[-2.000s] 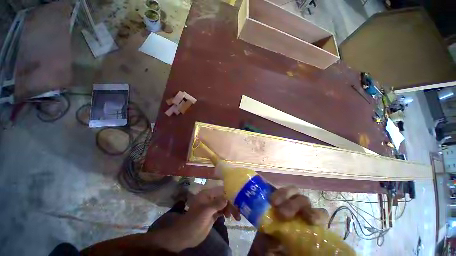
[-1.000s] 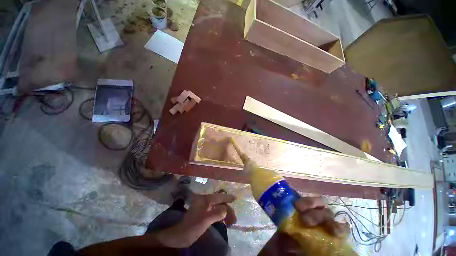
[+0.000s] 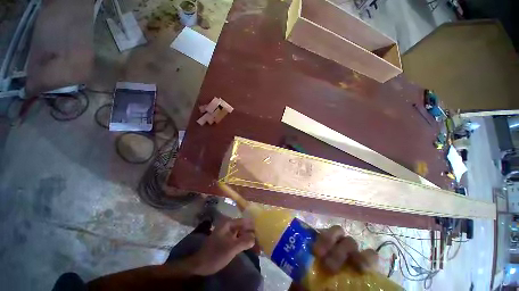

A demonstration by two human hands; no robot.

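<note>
A clear squeeze bottle of yellow glue (image 3: 270, 227) with a blue label is held over the table's near edge. My right hand (image 3: 341, 250) is closed around its body. The nozzle points up and left at the near left corner of a long pale box-like part (image 3: 336, 176). Yellow glue lines run along the part's edges, with glue streaks on its left end. My left hand (image 3: 230, 244) is left of the bottle, fingers curled near its shoulder; whether they touch it or are fully closed is unclear.
The dark red table (image 3: 256, 74) holds a loose narrow strip (image 3: 347, 145), an open box (image 3: 347, 42), small wood offcuts (image 3: 215, 111) and tools (image 3: 433, 102) at the far right. A coiled hose (image 3: 162, 185) lies on the floor at the left.
Compared with one second ago, the bottle's nozzle has moved left and down from over the part's face to its near left corner. The left hand's fingers, extended then, are now curled near the bottle.
</note>
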